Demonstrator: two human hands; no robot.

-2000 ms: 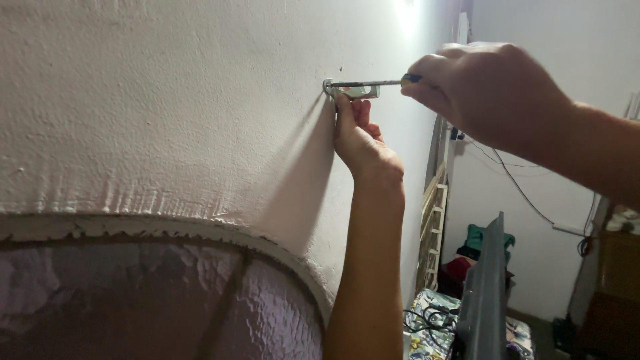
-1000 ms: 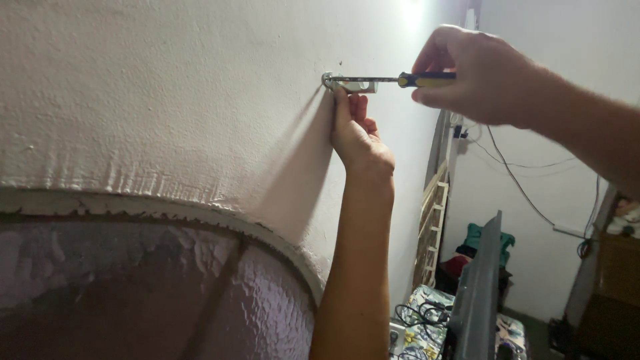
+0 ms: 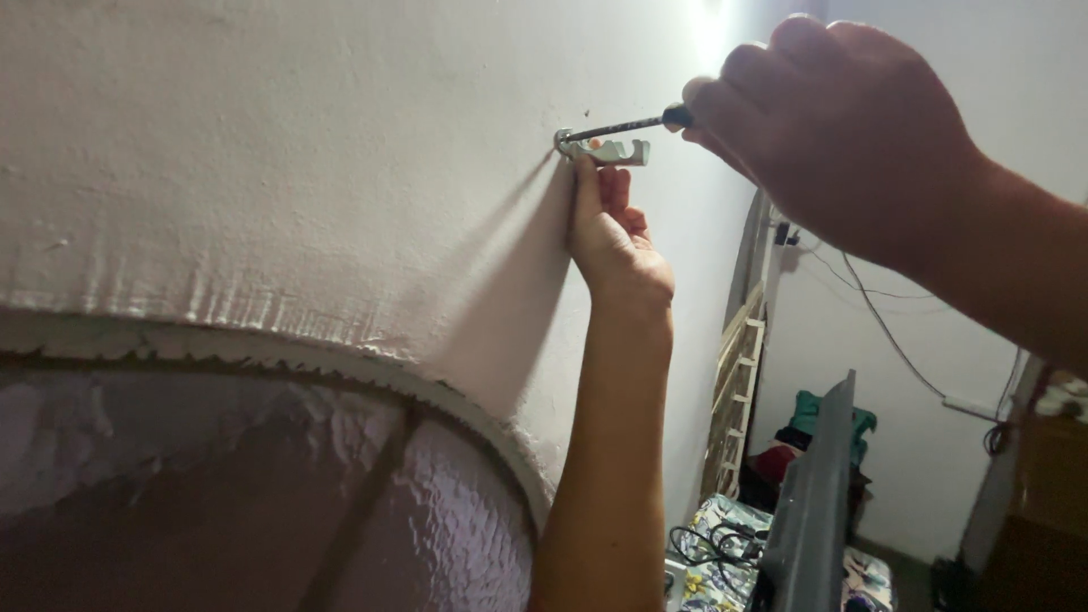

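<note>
A small metal curtain rod bracket [image 3: 625,154] with notches along its top stands out from the painted wall. From below, my left hand [image 3: 616,234] grips it, with fingertips close to the wall. My right hand [image 3: 837,136] is closed around the handle of a screwdriver [image 3: 625,127], and most of that handle is hidden in the palm. The shaft slants slightly down to the left, and its tip meets the bracket's base at the wall. Whether the tip sits in a screw head is too small to tell.
An arched window's frame [image 3: 374,355] lies below left. At lower right, a grey panel [image 3: 820,501] stands upright beside a floral-covered surface [image 3: 722,510] with black cables. A pale ladder-like rack [image 3: 741,391] leans behind, and a cable [image 3: 892,340] hangs on the far wall.
My right hand has shifted its hold on the screwdriver; a second ago more of the blue and yellow handle showed. The screwdriver now slopes more. My left hand stays at the bracket.
</note>
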